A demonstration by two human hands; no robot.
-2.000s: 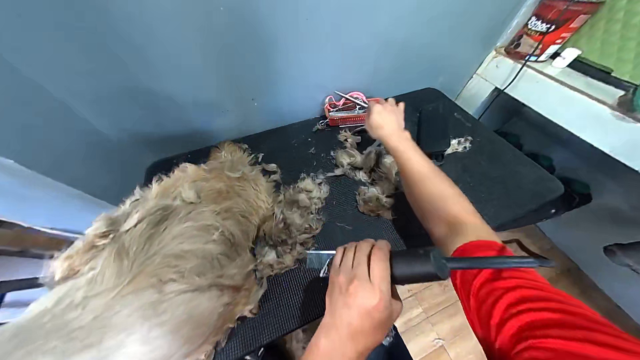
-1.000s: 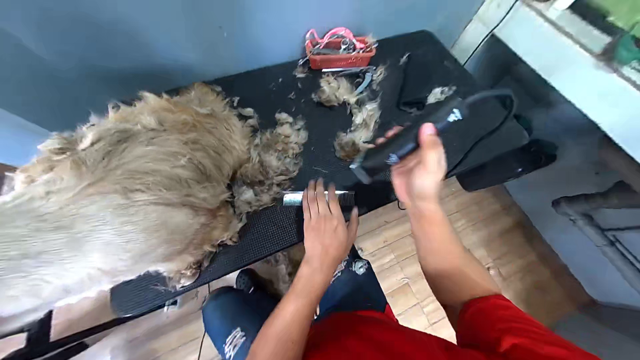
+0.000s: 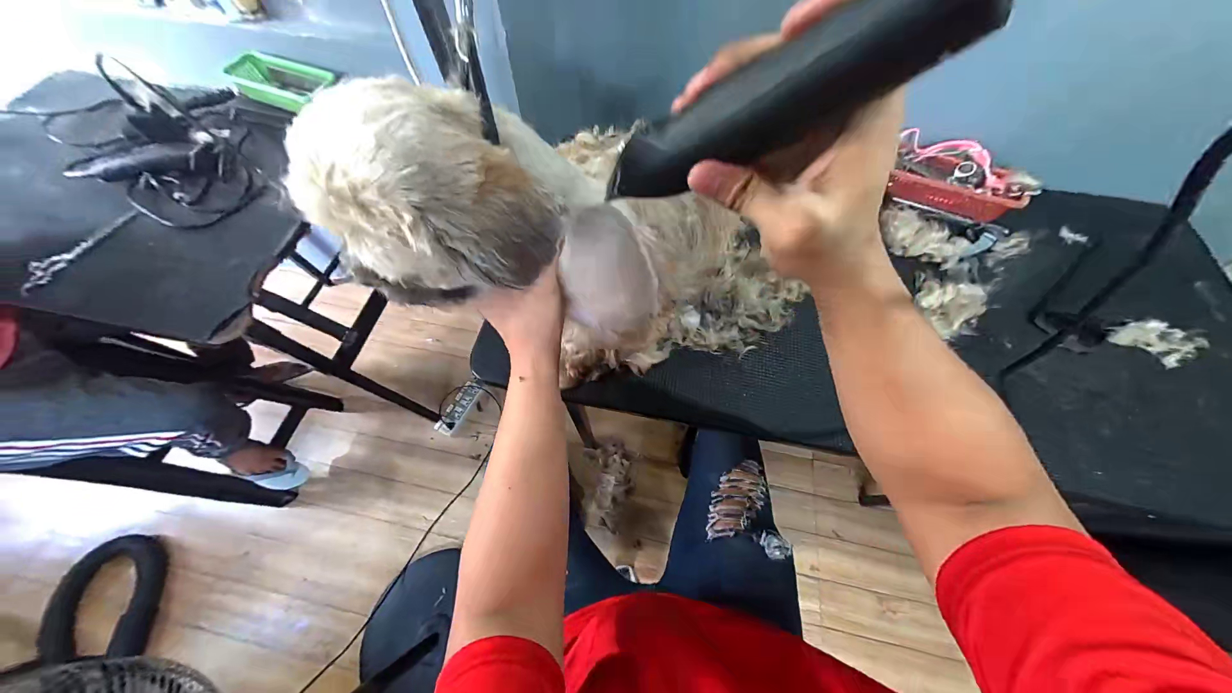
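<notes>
A shaggy cream and tan dog point(image 3: 414, 183) is on the black grooming table point(image 3: 751, 385), its head toward the left and its neck and shoulder clipped short. My left hand point(image 3: 525, 303) is under the dog's head, against the chin or throat, its fingers mostly hidden by fur. In my right hand point(image 3: 808, 202) is a black electric hair clipper point(image 3: 799, 87), with its head end just above the dog's neck and shoulder. Whether the blade touches the coat cannot be told. Long matted fur point(image 3: 722, 279) still covers the dog's side.
Right of the dog lie cut fur tufts point(image 3: 948, 303), a red basket of tools point(image 3: 953, 188) and a black cord point(image 3: 1145, 241). At left stand another black table point(image 3: 144, 260) with cords and a green basket point(image 3: 279, 82). Below are a person's foot point(image 3: 260, 460) and a power strip point(image 3: 460, 406).
The view has swung left to the dog's head. My left hand has gone from the table edge by a metal comb to the dog's chin. The clipper in my right hand is now over the dog's neck.
</notes>
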